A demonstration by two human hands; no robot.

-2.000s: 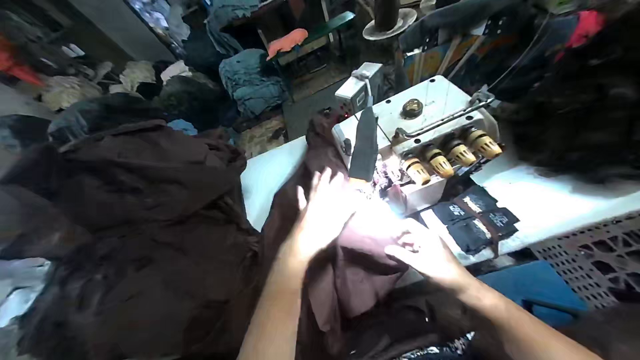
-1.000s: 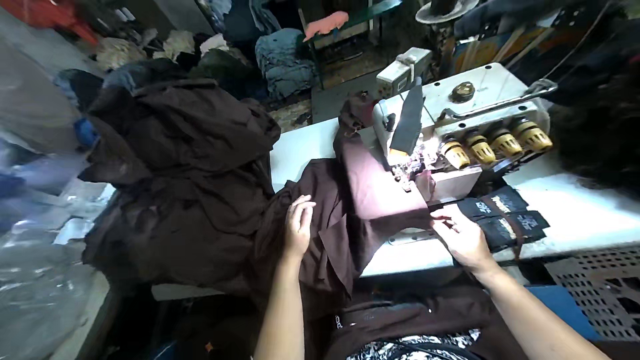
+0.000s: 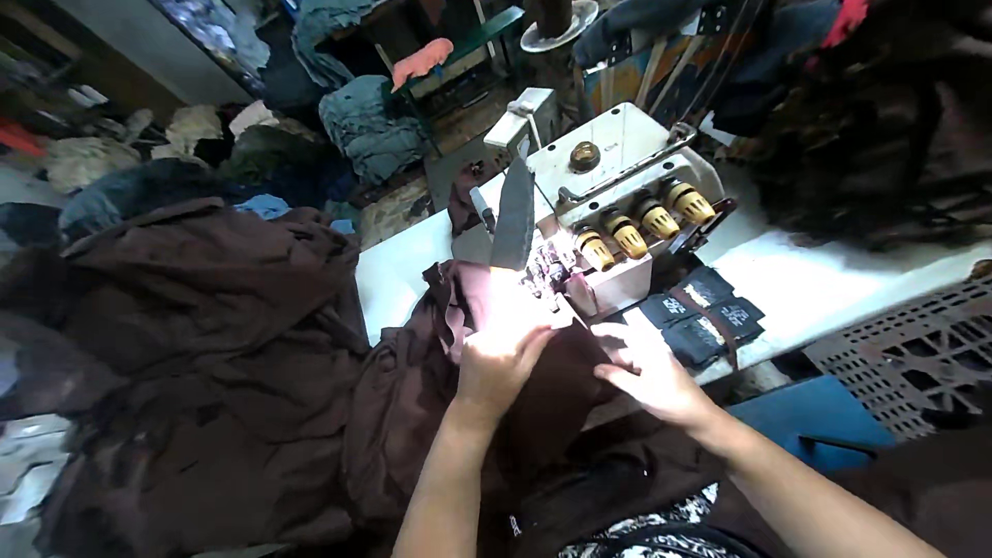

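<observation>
A white overlock sewing machine (image 3: 620,155) with several yellow tension dials stands on a white table, its needle area brightly lit. Dark brown fabric (image 3: 558,380) lies before the presser area and hangs over the table's front edge. My left hand (image 3: 500,353) rests on this cloth just in front of the needle area, thumb pointing right, its fingers washed out by glare. At the cloth's right edge is my right hand (image 3: 647,368), thumb and fingers around the edge; glare hides how firmly it holds.
A large heap of brown cloth (image 3: 209,372) fills the left. Bundled black labels (image 3: 701,318) lie on the white table (image 3: 783,271) beside the machine. A perforated plastic crate (image 3: 907,349) and a blue surface (image 3: 814,422) are at the right. Cloth piles (image 3: 372,128) stand behind.
My left hand has moved from the cloth at the left toward the needle area since one second ago. The brown cloth by the machine now lies bunched differently. The view has shifted.
</observation>
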